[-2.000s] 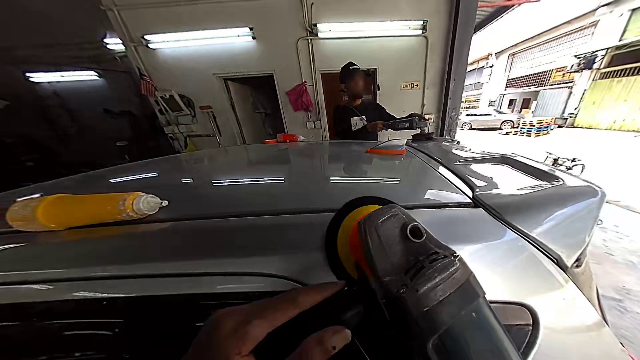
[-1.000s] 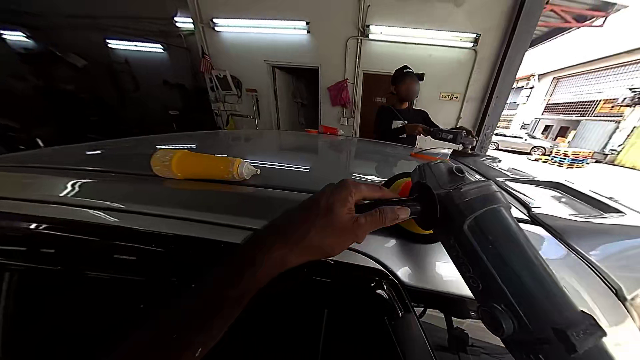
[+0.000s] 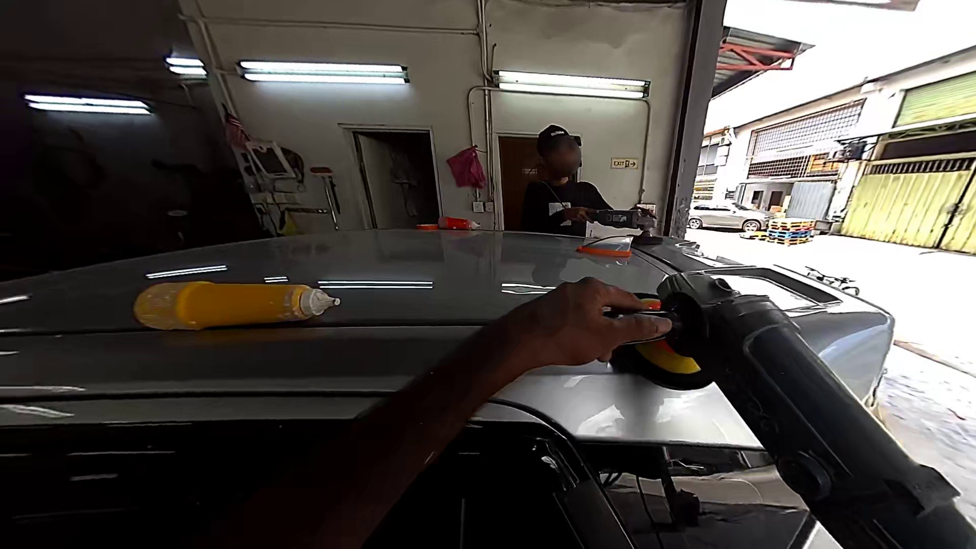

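Observation:
My left hand [image 3: 583,324] is closed around the side handle of a black rotary polisher [image 3: 793,381]. The polisher's yellow and black pad [image 3: 667,364] rests tilted against the rear edge of a silver car's roof [image 3: 366,263]. My right hand is out of the picture, and the polisher's body runs off at the lower right. A plastic squeeze bottle of yellow-orange liquid [image 3: 229,305] lies on its side on the roof, left of my left hand, its white nozzle pointing right.
Across the roof a person [image 3: 560,183] in a black cap holds another polisher [image 3: 621,219] at the far rear corner. Near them lies an orange-edged object [image 3: 606,250]. A red bottle [image 3: 457,223] lies on the far roof edge. A rear spoiler [image 3: 823,293] extends right; dark side glass is below.
Two seconds ago my left hand had its fingers apart, low beside the polisher; since one second ago it grips the side handle. The view has shifted.

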